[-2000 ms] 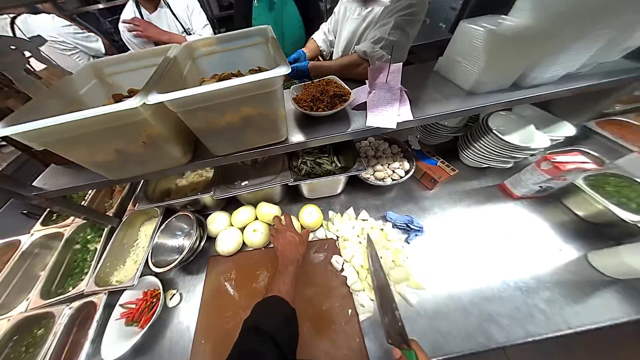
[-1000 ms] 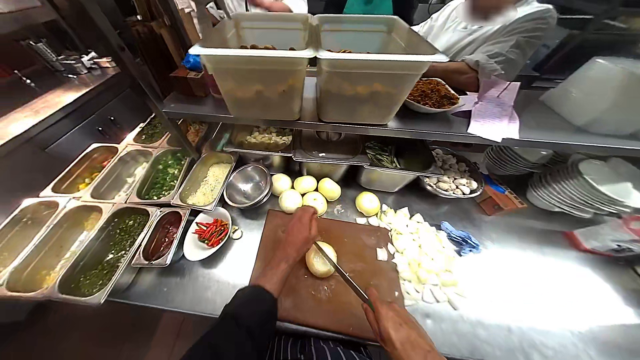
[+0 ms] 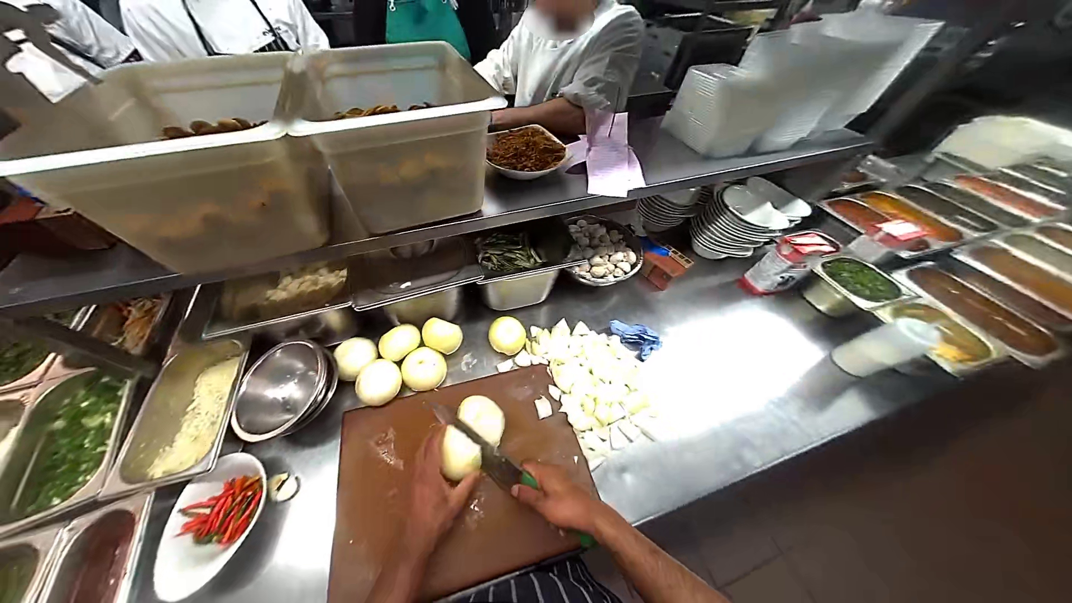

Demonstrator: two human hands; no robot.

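A brown cutting board (image 3: 519,511) lies on the steel counter. My right hand (image 3: 557,502) grips the green handle of a kitchen knife (image 3: 501,469), whose blade passes between two onion pieces. My left hand (image 3: 435,494) touches the nearer onion piece (image 3: 460,453), fingers around its left and near side. The other onion piece (image 3: 482,420) lies on the far side of the blade. Several peeled onions (image 3: 378,383) stand behind the board, and one onion (image 3: 507,335) sits apart to their right. Chopped onion pieces (image 3: 599,381) are heaped along the board's right edge.
Stacked steel bowls (image 3: 280,389) and a white dish of red chillies (image 3: 180,557) stand left of the board. A crumpled blue cloth (image 3: 636,337) lies behind the chopped onion. Above runs a steel shelf (image 3: 536,208) with plastic tubs (image 3: 410,167); a person in white (image 3: 569,59) stands beyond it.
Two seconds ago my left hand was at the row of onions; one second ago it held a whole onion on the board beside the knife. Now that onion is in two pieces.
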